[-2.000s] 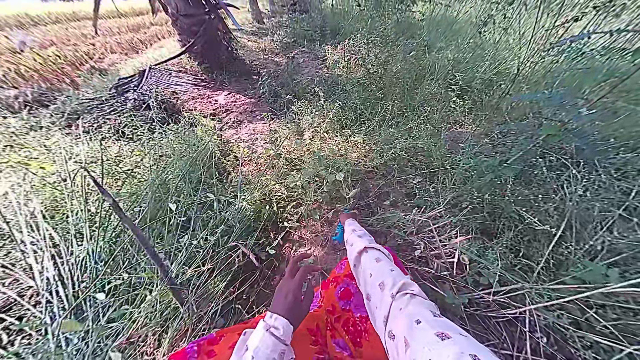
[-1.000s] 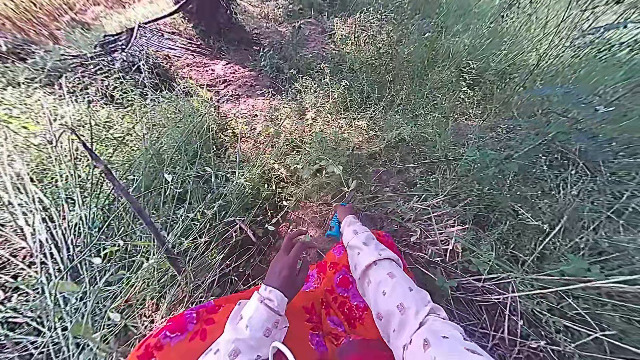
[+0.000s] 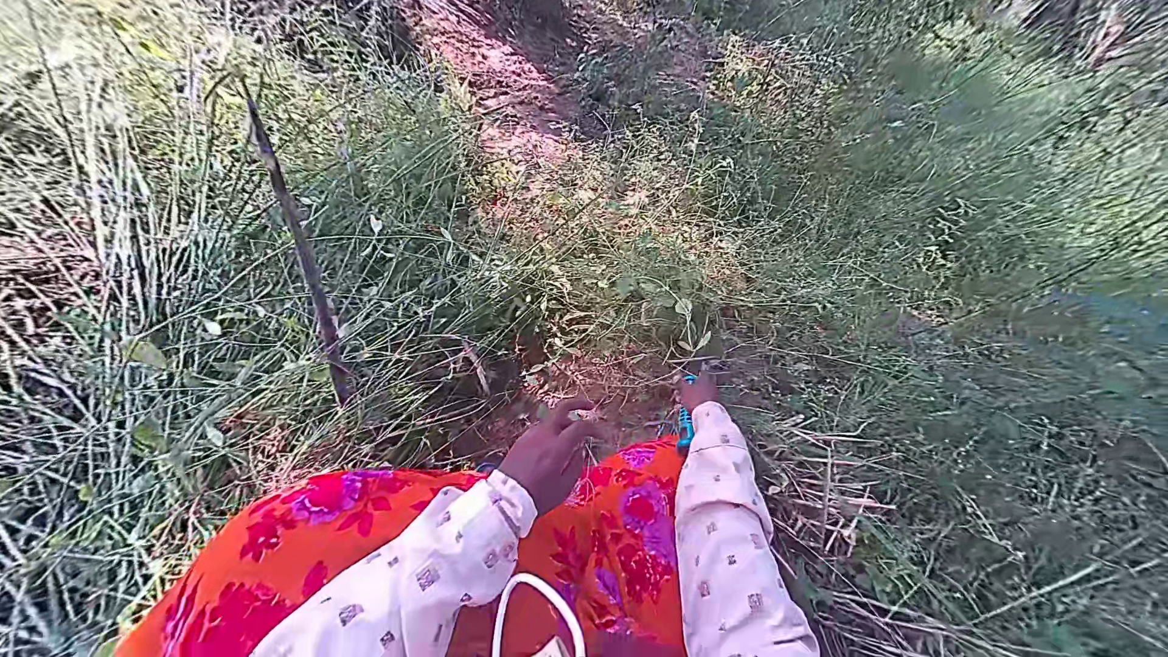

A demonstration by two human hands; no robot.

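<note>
My left hand [image 3: 550, 456] hovers above the flowered orange cloth [image 3: 630, 511] over my knees, its fingers apart and slightly bent, with nothing seen in it. Farther to the right, my right hand [image 3: 699, 391] is low by the ground, closed on a blue object [image 3: 685, 425] whose kind I cannot tell; part of it is hidden by the hand. Leafy weeds [image 3: 689, 328] stand just beyond this hand. Bare brown soil [image 3: 616, 388] with dry bits shows between and ahead of the hands.
A dark, upright stick [image 3: 306, 260] rises from tall grass [image 3: 164, 301] at the left. Dry stalks [image 3: 830, 493] lie at the right of my right arm. A dirt path [image 3: 516, 100] runs up ahead. A white cord loop [image 3: 540, 584] hangs at the bottom.
The view has tilted down, so the tree trunk seen earlier is out of it. Both hands stay near the same patch of ground.
</note>
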